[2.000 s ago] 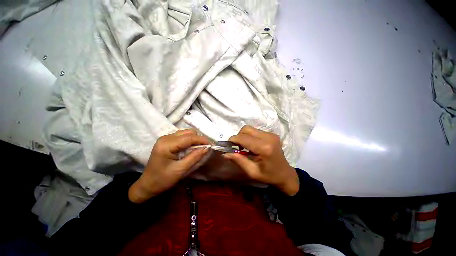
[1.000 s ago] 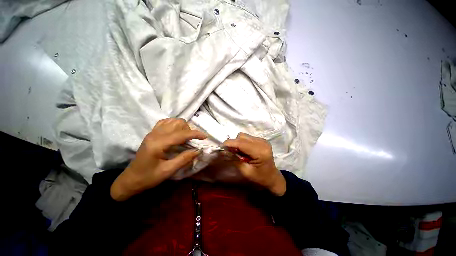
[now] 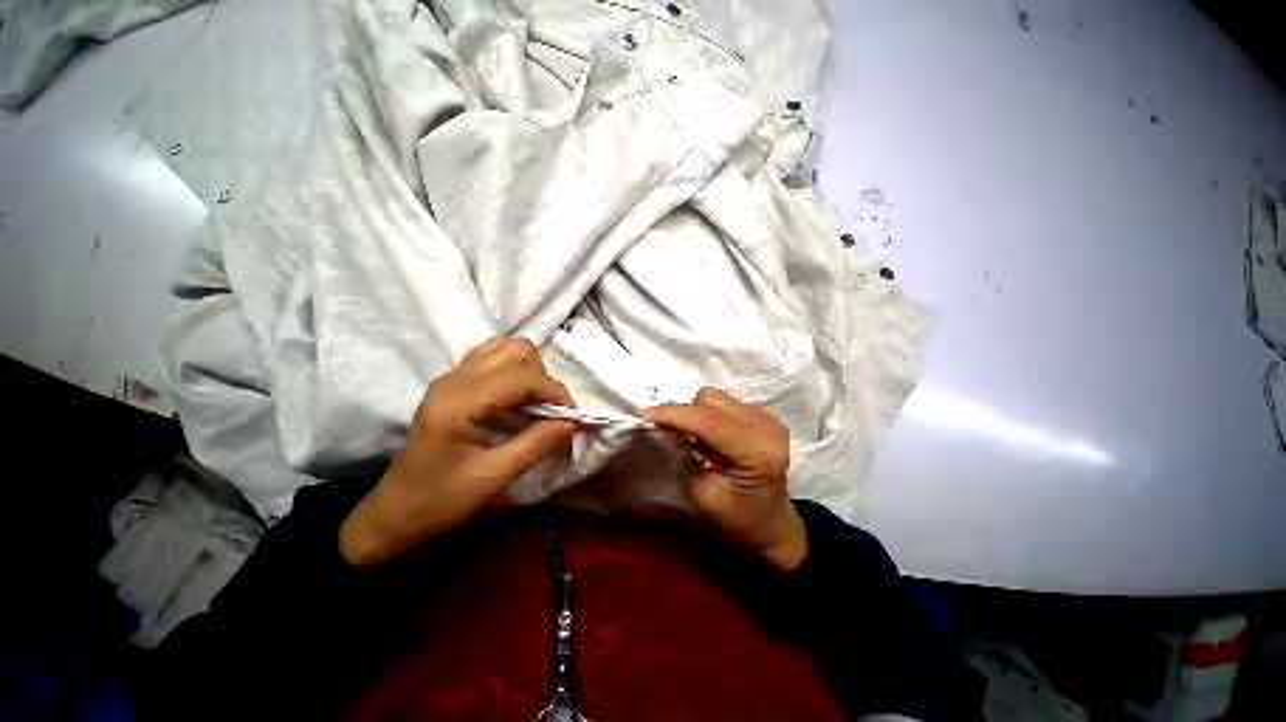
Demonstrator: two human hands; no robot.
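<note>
A pale off-white garment (image 3: 522, 198) lies bunched on the white table and reaches down to my front. Small dark snap-like dots show along its edges. My left hand (image 3: 473, 437) pinches a narrow folded edge of it between thumb and fingers. My right hand (image 3: 733, 466) pinches the same edge a short way to the right, so the strip runs between both hands. A red part of the thread snips (image 3: 705, 460) shows in my right palm; the blades are hidden.
The glossy white table (image 3: 1044, 310) curves around the garment, with small dark specks. Another pale garment (image 3: 1268, 268) lies at the right rim, and more cloth (image 3: 64, 43) at the upper left. Pale cloth (image 3: 176, 550) is below the table at lower left. A red-and-white item (image 3: 1210, 652) is at lower right.
The dark snip blades seen at the edge between my hands two seconds ago no longer show. My right fingers now pinch the edge. The view has shifted slightly.
</note>
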